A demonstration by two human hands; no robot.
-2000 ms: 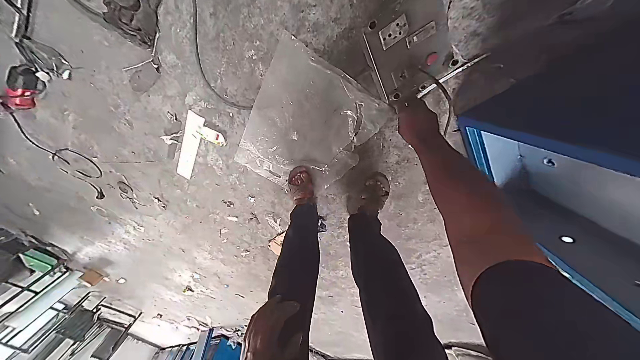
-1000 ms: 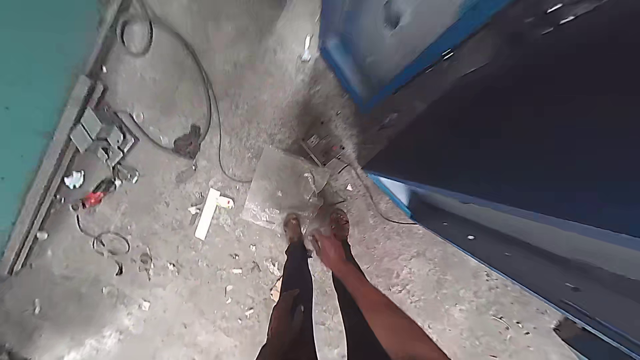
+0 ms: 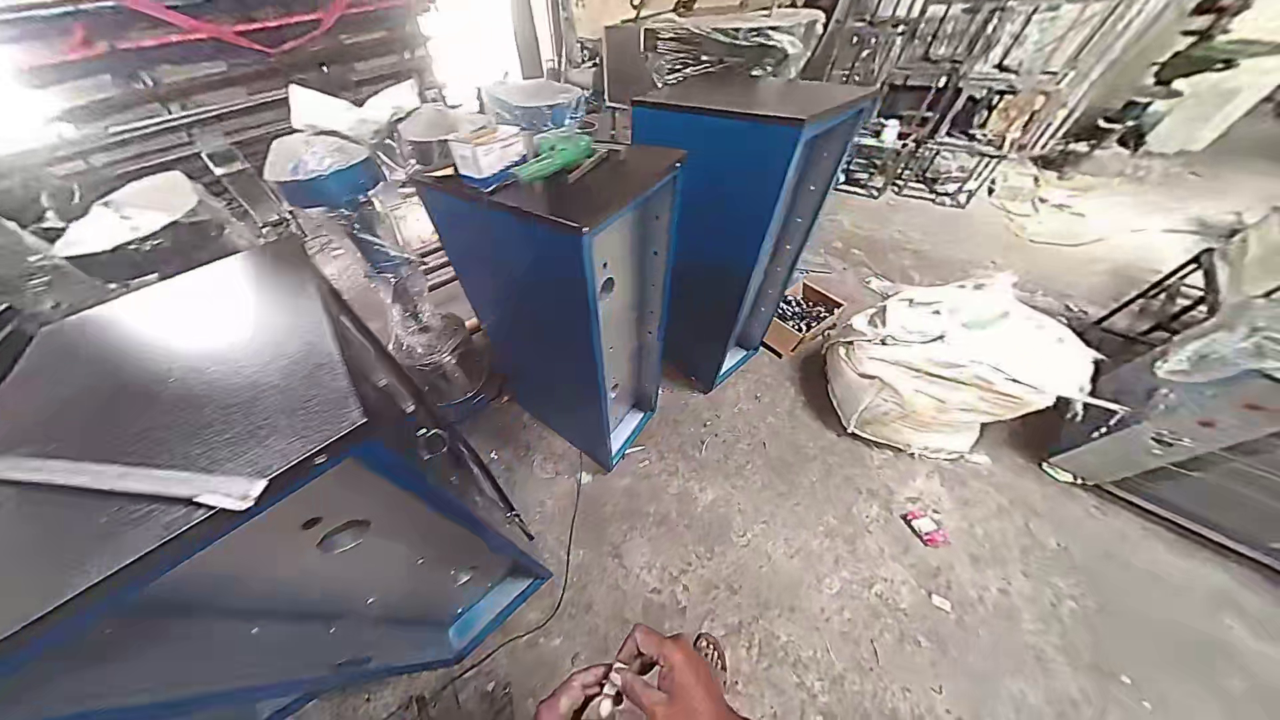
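At the bottom of the head view my left hand (image 3: 575, 692) and my right hand (image 3: 672, 675) come together around a small pale object (image 3: 609, 690). The fingers of both hands pinch it, and they hide part of it, so its kind is unclear. A sandalled foot (image 3: 711, 655) shows just behind my right hand. To the left of the hands a thin black cable (image 3: 568, 570) runs over the concrete floor.
Blue cabinets with dark tops stand at left (image 3: 300, 590), centre (image 3: 540, 290) and behind (image 3: 720, 230). A box of small parts (image 3: 803, 315), a white sack (image 3: 950, 360) and a pink packet (image 3: 925, 528) sit on the floor. A metal panel (image 3: 1180, 440) is at right.
The view has swung up and across the workshop. My right hand, low beside the legs a second ago, is now together with my left hand at a small pale object.
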